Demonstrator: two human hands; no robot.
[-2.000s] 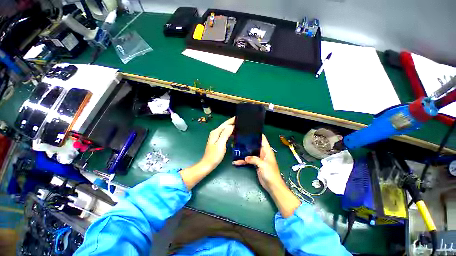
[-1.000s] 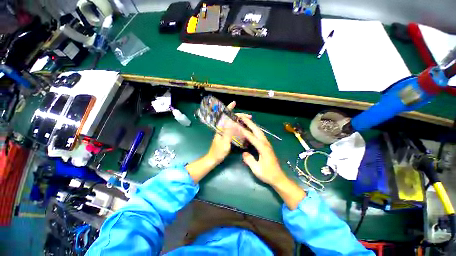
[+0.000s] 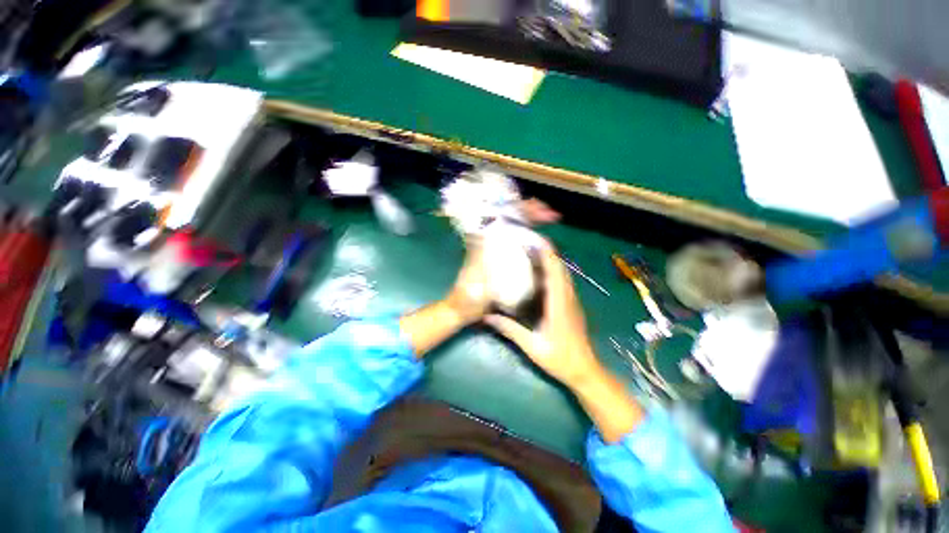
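The frame is blurred by motion. A phone (image 3: 512,273) is held between both hands above the green mat; its face looks pale and glaring, and I cannot tell which side shows. My left hand (image 3: 473,286) holds its left edge. My right hand (image 3: 559,318) holds its right edge, with the thumb near the lower end. A whitish, glaring patch (image 3: 481,200) shows at the phone's upper end; I cannot tell what it is.
Silvery bits (image 3: 347,296) lie left on the mat. An orange-handled tool (image 3: 637,281), round pot (image 3: 714,275) and white cloth (image 3: 737,349) are right. A blue electric screwdriver (image 3: 848,255) hangs at the right. A white phone tray (image 3: 224,130) is left. Papers lie on the raised shelf.
The dark screen seen two seconds ago was turned to a patterned side, and the phone now looks pale and more upright. My right hand has moved onto its right edge. The view has shifted.
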